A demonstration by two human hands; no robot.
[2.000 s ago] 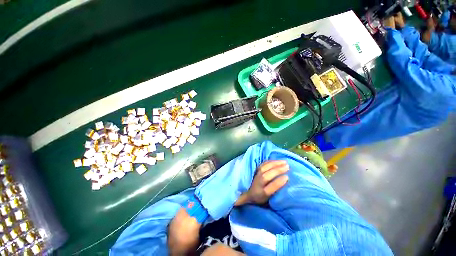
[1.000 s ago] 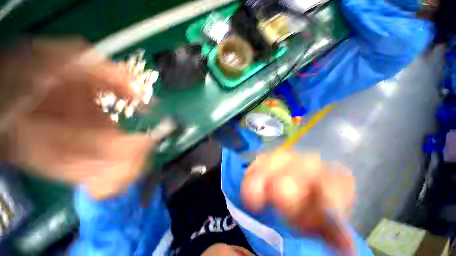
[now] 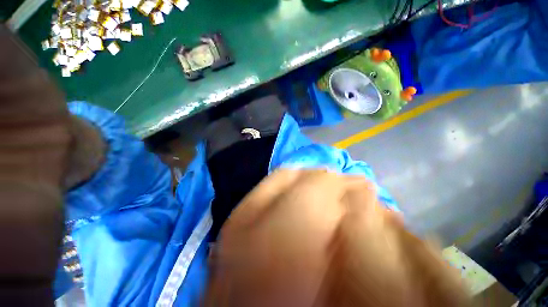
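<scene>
My left hand [image 3: 30, 168] is large and blurred at the left edge, close to the camera and partly cut off. My right hand [image 3: 336, 240] is large and blurred at the bottom centre, above the open smock; its fingertips and any held thing cannot be made out. The grey metal soldering fixture [image 3: 201, 60] lies near the bench edge, touched by neither hand. A loose pile of small white components [image 3: 90, 33] lies at the upper left. A thin pale wire [image 3: 144, 77] trails on the bench left of the fixture.
The green bench [image 3: 258, 39] runs across the top. A green frog-like fan [image 3: 390, 78] is below its edge. Blue fabric [image 3: 481, 54] is at the upper right. Part of a blister tray [image 3: 71, 255] shows at the lower left. A pale box [image 3: 465, 270] is at the lower right.
The hands have gone from resting on the arms to up near the camera. The smock front now hangs open. The view has shifted, leaving most of the green tray out of frame.
</scene>
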